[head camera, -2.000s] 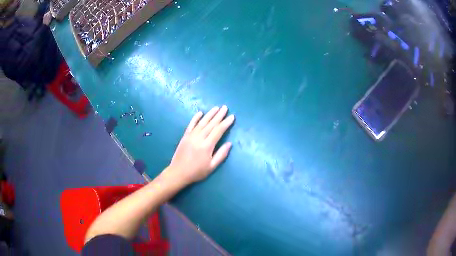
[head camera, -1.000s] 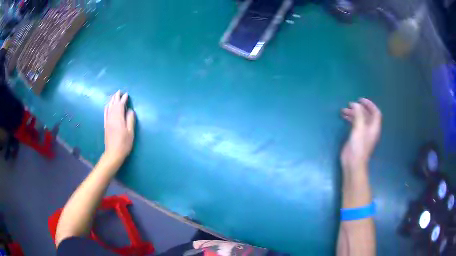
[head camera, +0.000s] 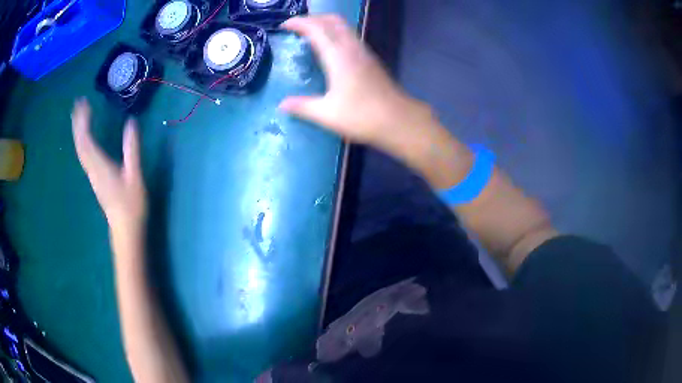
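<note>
Several speaker units with black housings and pale discs stand at the top of the view, one (head camera: 225, 49) nearest my right hand and one (head camera: 126, 73) above my left hand. Thin red lead wires (head camera: 187, 89) with tiny white plugs lie on the green table below them. My right hand (head camera: 351, 82), with a blue wristband, is spread open and empty, its fingertips close to the right-hand speakers; I cannot tell if they touch. My left hand (head camera: 116, 168) is blurred, open and empty, with thumb and fingers apart, below the left speaker.
A blue plastic bin (head camera: 67, 34) is at the top left of the green table (head camera: 82, 277). A yellowish object (head camera: 10, 159) is at the left edge. The smartphone (head camera: 52, 365) is cut off at the bottom left. The table's edge runs down the middle, with grey floor beyond.
The view has swung right to the speakers and blue bin. Both hands are now raised near the speakers, and the phone has shifted to the bottom left of the view.
</note>
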